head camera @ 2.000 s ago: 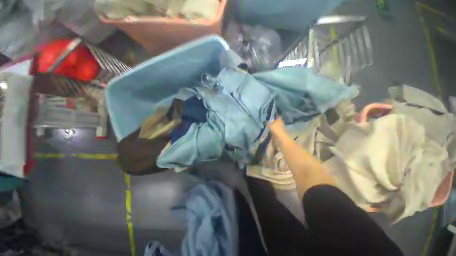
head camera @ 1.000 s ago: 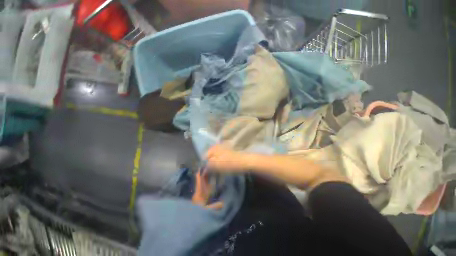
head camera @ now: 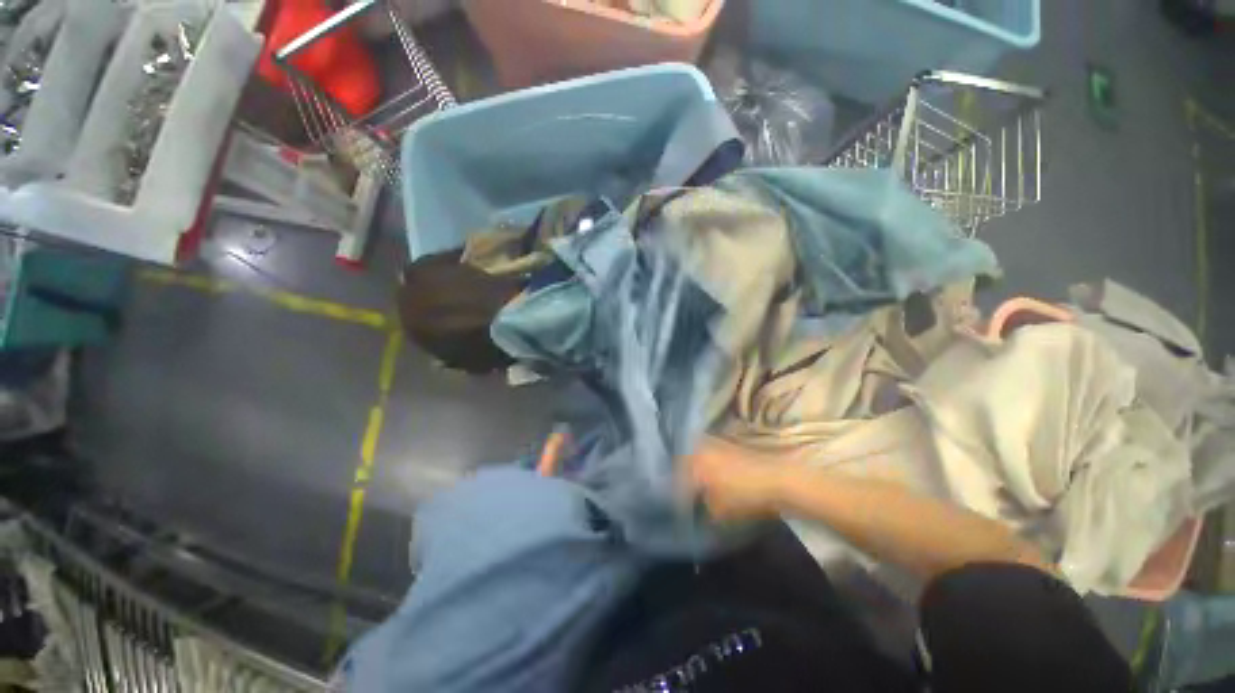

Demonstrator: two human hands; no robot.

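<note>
My right hand is blurred and closed on a light blue fabric piece, which hangs in front of the blue bin. Only a small part of my left hand shows between fabric folds; the rest is hidden. More blue fabric drapes over my left forearm. Cream fabric pieces lie over the near edge of the blue bin, beside a teal piece and a dark brown piece.
An orange bin heaped with cream fabric stands at right. Wire baskets and a clear plastic bag are beyond the blue bin. White trays are at upper left. A metal rack is at lower left.
My right hand has moved from the blue bin's heap to beside my left hand, then slightly right with light blue fabric. Cream fabric is now exposed on the heap. The view has shifted.
</note>
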